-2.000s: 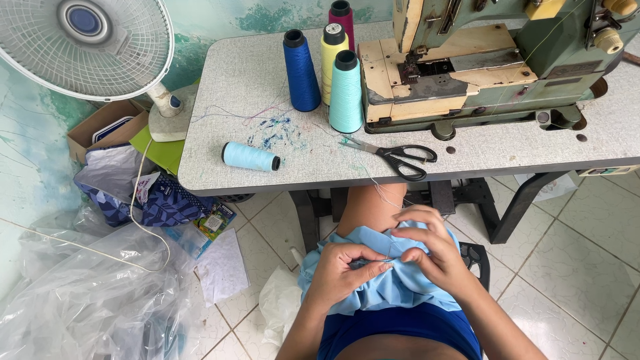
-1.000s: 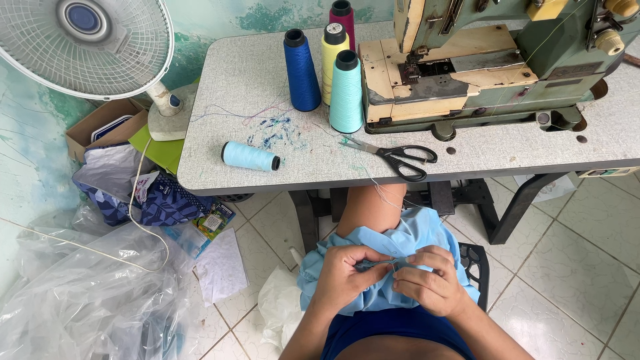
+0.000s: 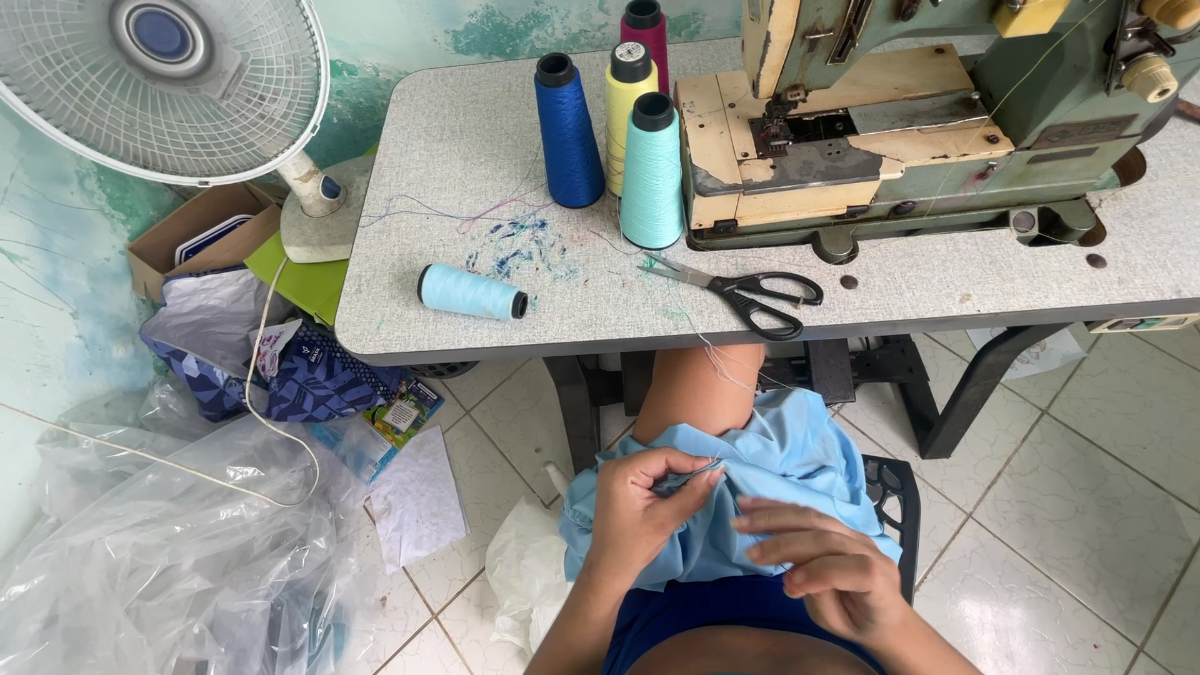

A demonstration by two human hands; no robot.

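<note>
Light blue fabric [image 3: 806, 450] lies gathered over my lap. My left hand [image 3: 647, 502] pinches a fold of it between thumb and forefinger. Just to the right, my right hand [image 3: 820, 553] is raised over the cloth, its fingers apart and slightly blurred; whether it holds a thread or needle cannot be made out. Fine loose threads hang from the table edge toward the cloth. Black-handled scissors [image 3: 741, 291] rest on the table's front, blades slightly apart. A light blue thread cone [image 3: 472, 292] lies on its side to their left.
Blue [image 3: 569, 131], yellow [image 3: 630, 112], magenta [image 3: 645, 37] and aqua thread cones [image 3: 652, 173] stand beside an industrial sewing machine [image 3: 844, 141] on the speckled table [image 3: 422, 169]. A fan [image 3: 169, 84], a cardboard box [image 3: 197, 239] and clear plastic bags [image 3: 187, 525] are at the left.
My right hand has come away from my left hand and the fabric fold, where both were together one second ago. The left hand still pinches the cloth.
</note>
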